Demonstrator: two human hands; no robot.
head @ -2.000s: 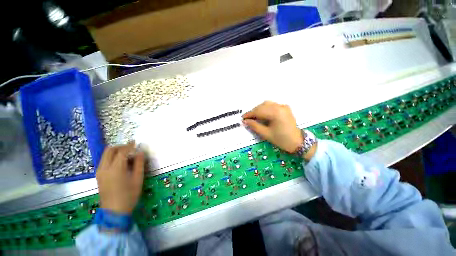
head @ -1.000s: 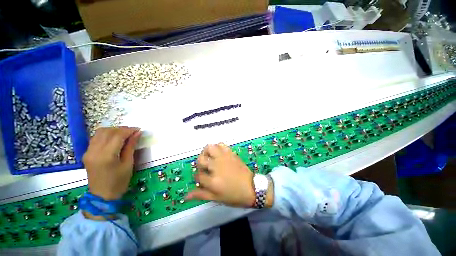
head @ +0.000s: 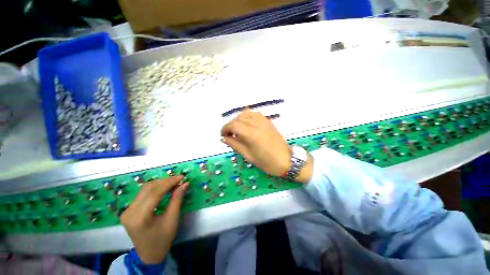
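The green circuit board panels (head: 322, 147), crowded with small parts, run along the near bench edge. My left hand (head: 156, 215) is over the panel, thumb and forefinger close together at the board; whether a part is between them cannot be told. My right hand (head: 258, 140) is above the panel's far edge, fingers curled, just below the rows of small black components (head: 252, 108). It hides most of the nearer row. Its fingertips are too blurred to show whether they hold a part.
A blue bin (head: 124, 102) of silvery cylinders (head: 86, 129) stands at left. A pile of cream components (head: 177, 75) lies beside it. A small dark piece (head: 337, 46) and a taped component strip (head: 435, 42) lie farther back. A cardboard box (head: 204, 13) is behind the bench.
My left hand has moved from the cream pile's near edge down onto the panel. My right hand has moved off the panel, up and forward to the black rows. The view has shifted.
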